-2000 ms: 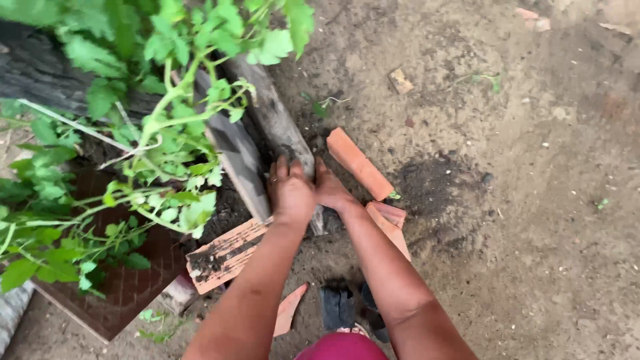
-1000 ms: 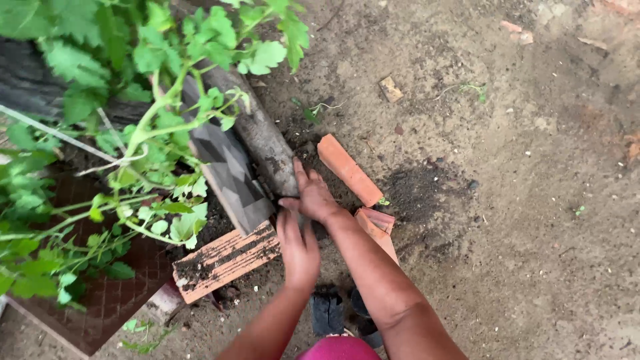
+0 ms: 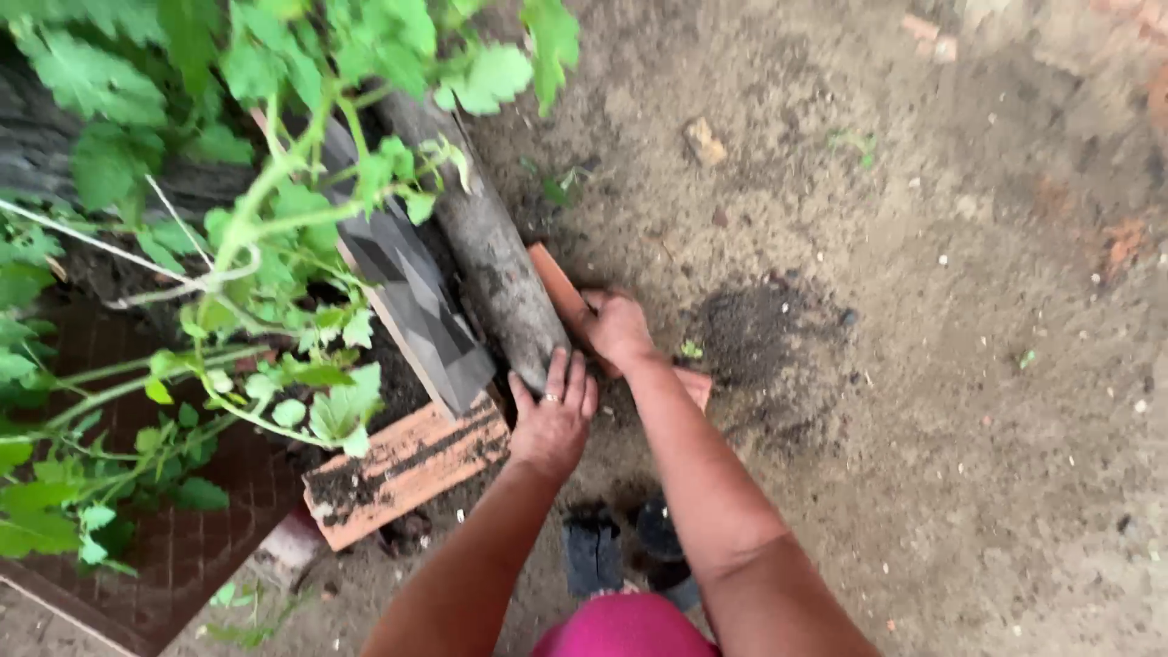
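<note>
My left hand, with a ring on one finger, rests its spread fingers on the lower end of a weathered grey log. Just right of it, my right hand grips an orange clay brick piece, which stands on edge along the log's right side. Left of the log lies a board-like piece with a grey faceted pattern. Its lower end meets a ridged clay block smeared with dark soil. Another broken clay piece shows partly behind my right forearm.
A leafy green plant tied with string overhangs the left side. Below it lies a brown tile. Dark loose soil lies to the right on bare ground. Small black containers stand near my body.
My right hand has moved off the log's end to the orange brick piece, which now stands against the log; earlier it lay apart from it. My left hand is now on the log's end.
</note>
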